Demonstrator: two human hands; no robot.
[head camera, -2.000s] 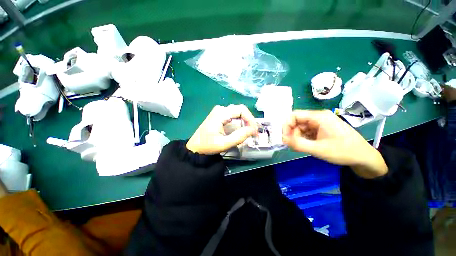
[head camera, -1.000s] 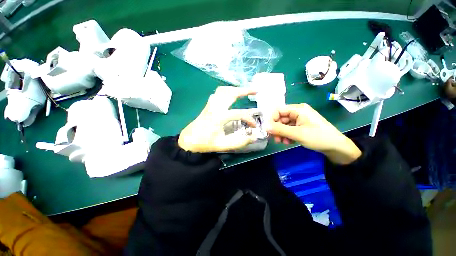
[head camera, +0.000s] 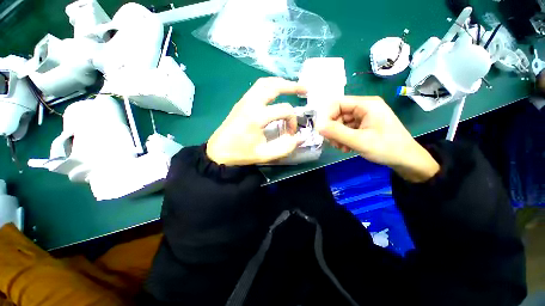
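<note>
A white camera housing (head camera: 323, 76) lies at the bench's front edge, its open cavity facing up with dark and metallic parts inside. My left hand (head camera: 257, 122) grips the housing's left side, with the thumb and fingertips at the cavity. My right hand (head camera: 367, 128) is at the cavity's right side, thumb and fingers pinched together at the opening. Whether a small part or wire is between the right fingertips is hidden.
Several white camera housings (head camera: 128, 173) lie at the left. A clear plastic bag (head camera: 269, 36) is behind my hands. A round white shell (head camera: 389, 57) and another housing (head camera: 439, 75) lie at the right. A blue bin (head camera: 373, 203) is below the bench. An orange-brown sleeve (head camera: 36, 263) is at lower left.
The view has shifted, so the bench sits higher in the picture. My left hand has come over the housing and holds it. My right hand has moved in to the cavity.
</note>
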